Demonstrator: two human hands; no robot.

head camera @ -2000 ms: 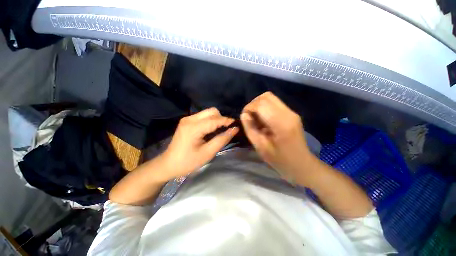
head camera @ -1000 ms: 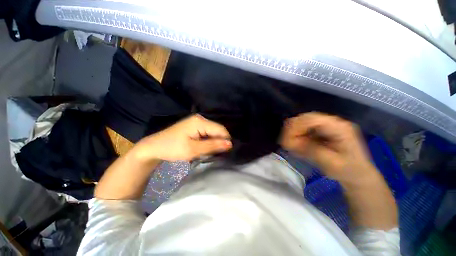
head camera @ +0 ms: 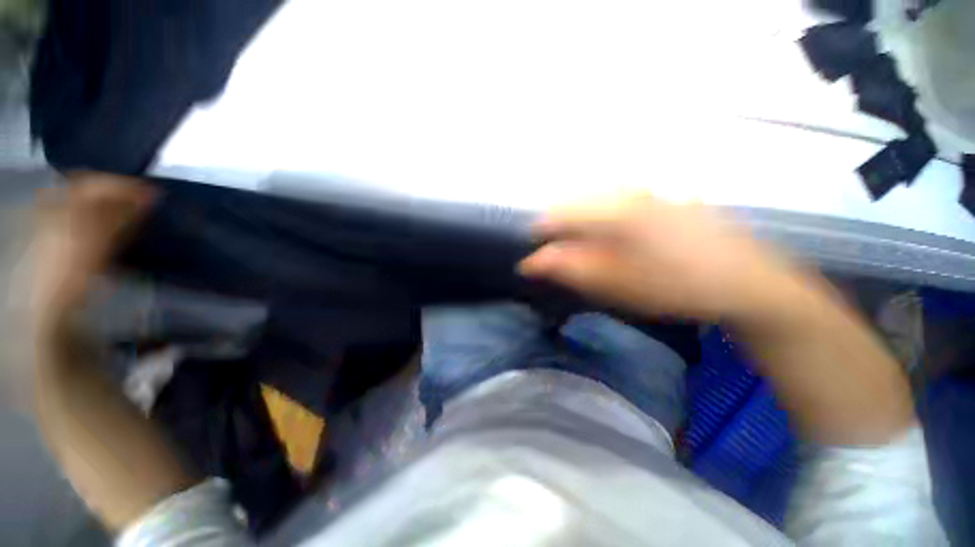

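Note:
A black garment is stretched along the front edge of the white table, between my two hands. My left hand, blurred, grips its left end at the table's left corner. My right hand, also blurred, pinches its right end near the middle of the front edge. More black fabric lies over the table's left side; whether it is the same piece I cannot tell.
Small black labels lie in a loose row at the table's right. A thin dark line crosses the table beside them. Blue plastic baskets stand below right. Black pieces and a wooden surface are below left.
My hands were together over my lap, then apart. Now they are up at the table edge, far apart, with black fabric stretched between them. The view has shifted, showing more table and the labels.

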